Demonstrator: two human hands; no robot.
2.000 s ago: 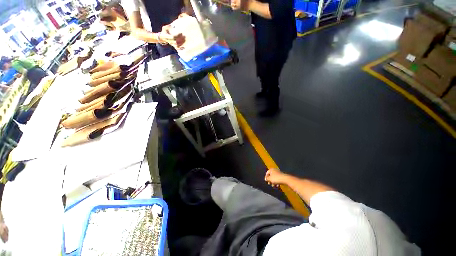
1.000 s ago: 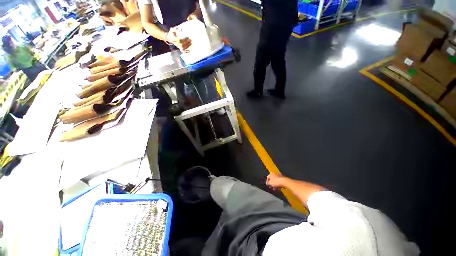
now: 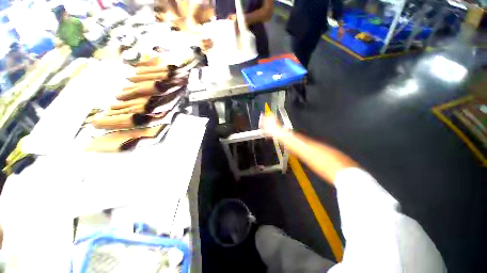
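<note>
My right hand (image 3: 271, 127) is raised at the end of my stretched arm, in front of the small white-legged stand. It is blurred; I see nothing clearly in it, and the finger pose cannot be told. My left hand is not clearly in view; a faint skin-toned sliver at the left edge cannot be identified. A blue-rimmed tray (image 3: 187, 255) with a pale, grainy filling lies at the near table edge, cut off by the bottom of the picture. A shallow blue tray (image 3: 275, 73) with small white bits lies on the stand, beyond my hand.
Brown rolled leather pieces (image 3: 118, 121) lie in a row on the paper-covered table (image 3: 133, 178). A round bin (image 3: 230, 223) stands on the floor by my leg. People stand behind the stand. Blue crates (image 3: 363, 38) are at the back right, and yellow lines mark the floor.
My right hand has risen from low by the yellow line to in front of the stand. The view has shifted. The pale object has left the blue tray on the stand.
</note>
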